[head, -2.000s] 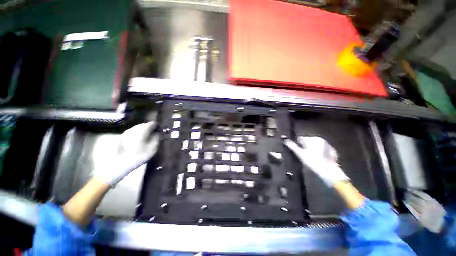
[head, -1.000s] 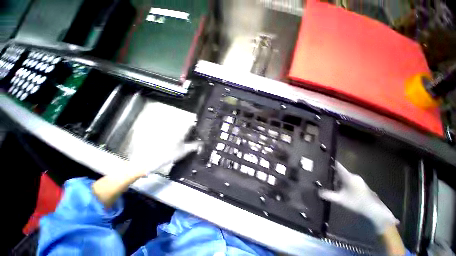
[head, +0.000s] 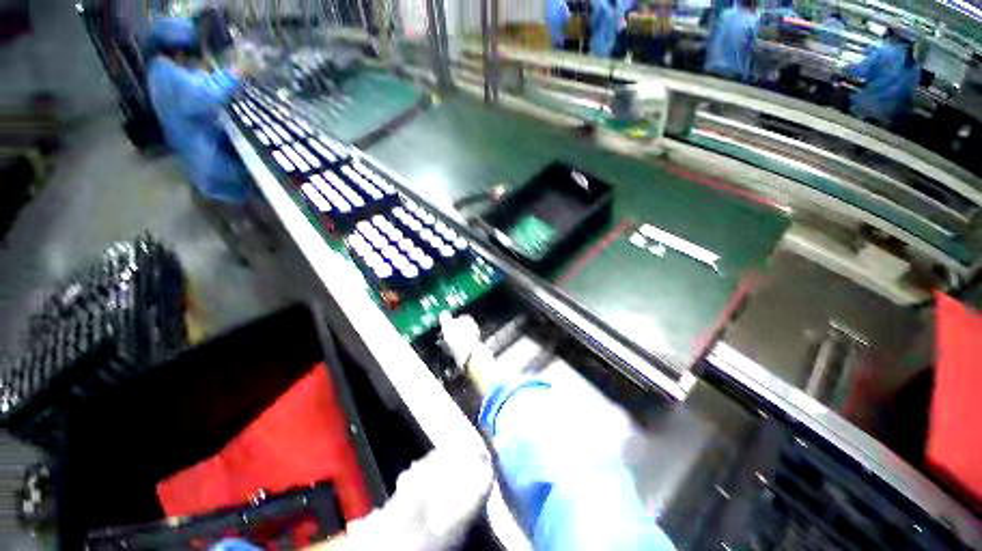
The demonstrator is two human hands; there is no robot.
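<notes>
A green populated circuit board [head: 431,306] with rows of round white tops lies on the conveyor [head: 377,371], left of centre. My right hand [head: 463,342], in a white glove, reaches to the board's near edge; its fingertips touch or overlap the edge, and its grip is unclear. My left hand [head: 431,500], also gloved, is blurred at the bottom, over the conveyor's front rail beside the black crate; its fingers cannot be made out. A dark carrier frame [head: 829,484] shows partly and blurred at the lower right.
The large black crate [head: 366,431] at lower left holds something red [head: 280,452] and a black frame. Stacked black pallets [head: 97,323] stand beyond it. A small black parts bin [head: 560,242] sits on the green mat [head: 646,296]. A person in blue [head: 194,108] is farther along the line.
The view has swung left along the line. Both hands have left the black carrier frame; my right hand is now at the green board and my left beside the crate.
</notes>
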